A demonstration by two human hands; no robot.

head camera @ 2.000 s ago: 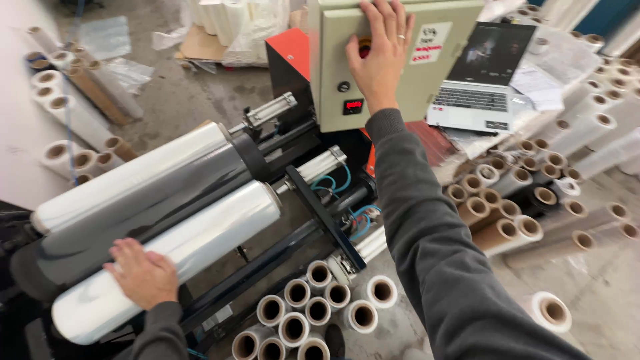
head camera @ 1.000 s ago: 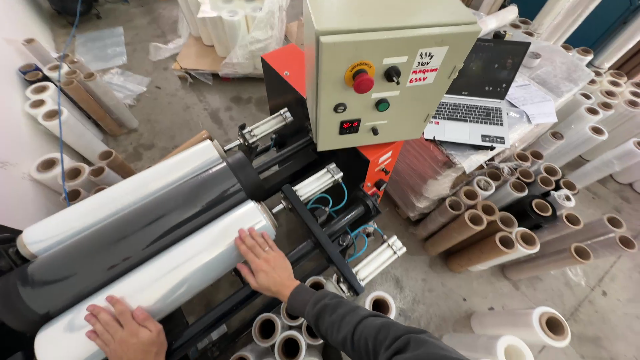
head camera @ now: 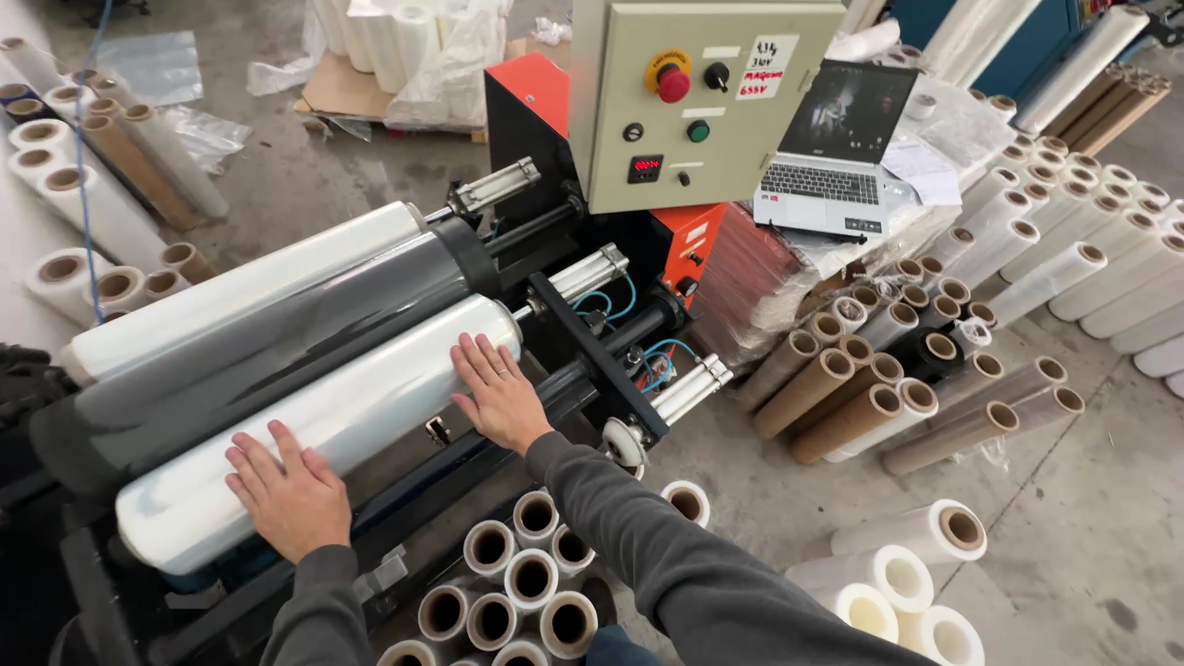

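Both palms rest on the near roll of clear plastic film (head camera: 370,398), which is mounted in a winding machine. My left hand (head camera: 294,490) lies flat near its left part, fingers slightly spread. Toward the roll's right end, my right hand (head camera: 499,393) touches the film, with a ring on one finger. Neither hand grips anything. Behind the near roll runs a dark roller (head camera: 277,324), and beyond that a second film roll (head camera: 250,287). A pneumatic cylinder (head camera: 587,271) stands beside the near roll's right end.
A control box (head camera: 703,102) with a red emergency stop button (head camera: 673,85) hangs above the machine's right side. Beside it a laptop (head camera: 823,157) sits on a wrapped stack. Upright film rolls (head camera: 532,578) stand close below my right arm, and cardboard cores (head camera: 814,379) stand to the right.
My right hand was at the control box two seconds ago and has come down onto the near film roll. My left hand has stayed on that roll.
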